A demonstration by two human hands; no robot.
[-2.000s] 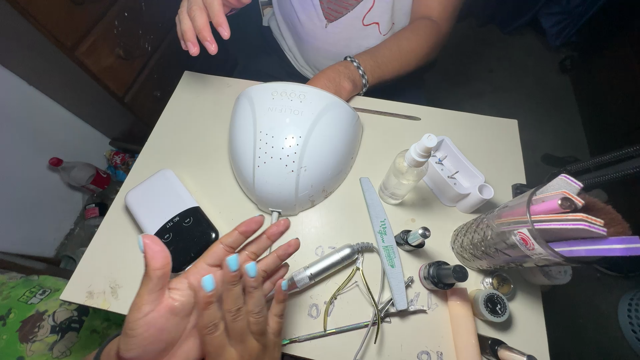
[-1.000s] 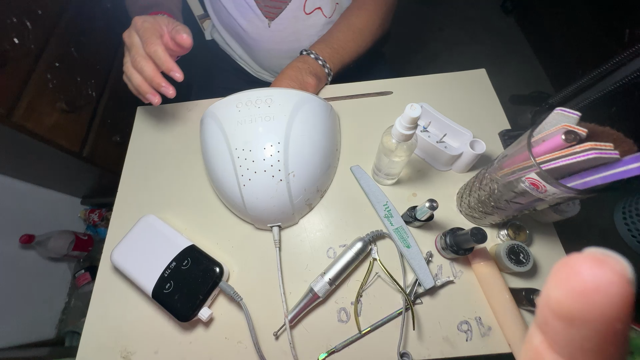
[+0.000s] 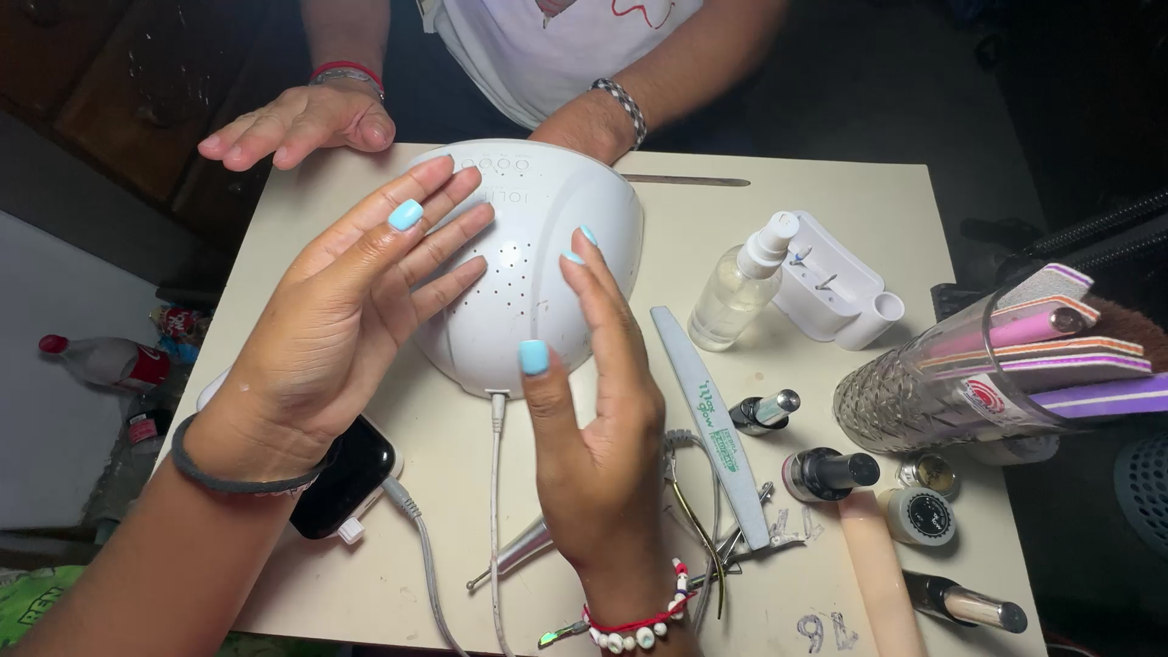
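My left hand (image 3: 351,283) is raised with its fingers apart and holds nothing, in front of the left side of a white nail lamp (image 3: 575,301). My right hand (image 3: 607,420), also raised and holding nothing, shows light blue nails near the lamp's lower right. Across the table, one hand (image 3: 589,128) of another person reaches behind the lamp, its fingers hidden; their other hand (image 3: 310,123) hovers over the table's far left edge. A nail drill handpiece (image 3: 525,550) lies partly behind my right hand. A black and white control unit (image 3: 342,484) sits below my left wrist.
Right of my right hand lie a nail file (image 3: 712,429), cuticle nippers (image 3: 698,520) and polish bottles (image 3: 830,474). Farther right stand a spray bottle (image 3: 735,287), a white drill-bit holder (image 3: 835,274) and a glass of files (image 3: 922,383). Cables (image 3: 495,511) run to the near edge.
Both my hands have come up in front of the lamp; one second ago only a blurred fingertip showed at the lower right. The other person's raised hand has turned flatter, fingers extended.
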